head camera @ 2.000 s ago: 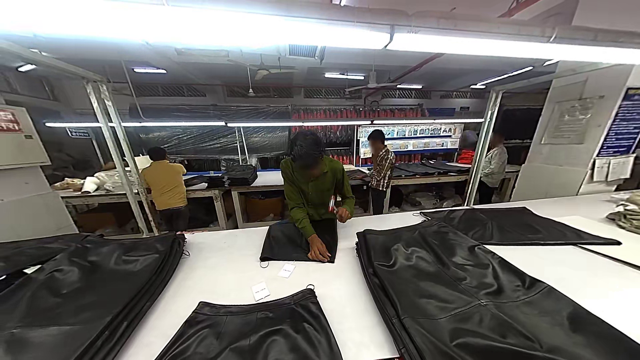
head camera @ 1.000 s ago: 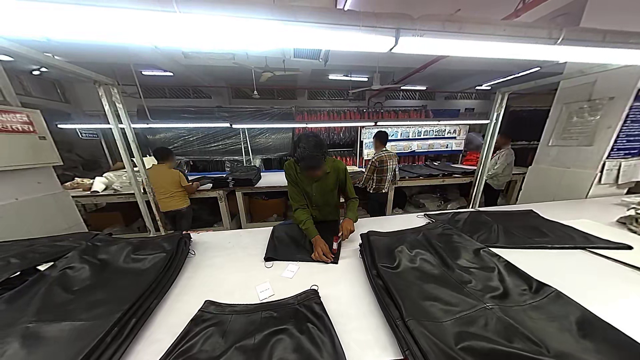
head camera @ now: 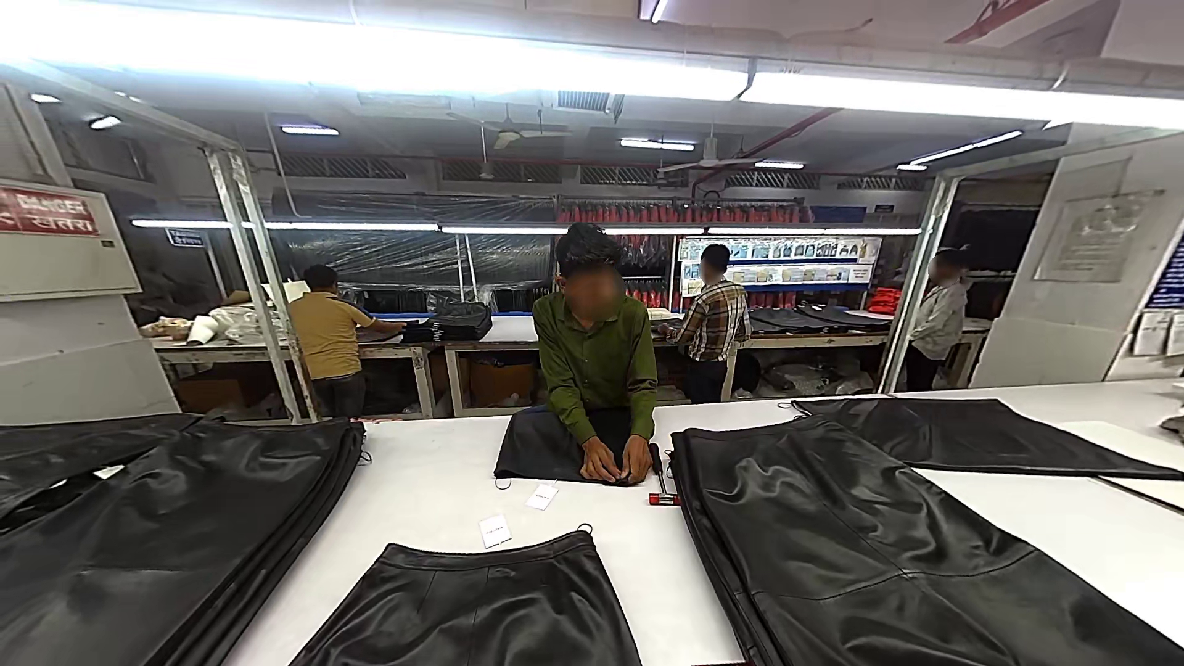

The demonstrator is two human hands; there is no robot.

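Neither my left hand nor my right hand is in view. Closest to me at the bottom lies a black leather-look skirt, its waistband facing away and a thin loop at its corner. Two white tags with writing lie beyond it, one nearer and one farther. Across the table, a co-worker in a green shirt bends over another black garment, both hands together at its near edge. A small hammer with a red head lies beside those hands.
Stacks of black skirts lie at left and right on the white table. Another black garment lies behind the right stack. Metal posts stand beyond. Several people work at back benches.
The co-worker's raised hand has come down to the garment, joining the other at its near edge. The red-headed hammer now shows lying beside them. At the back left, a person in yellow has turned.
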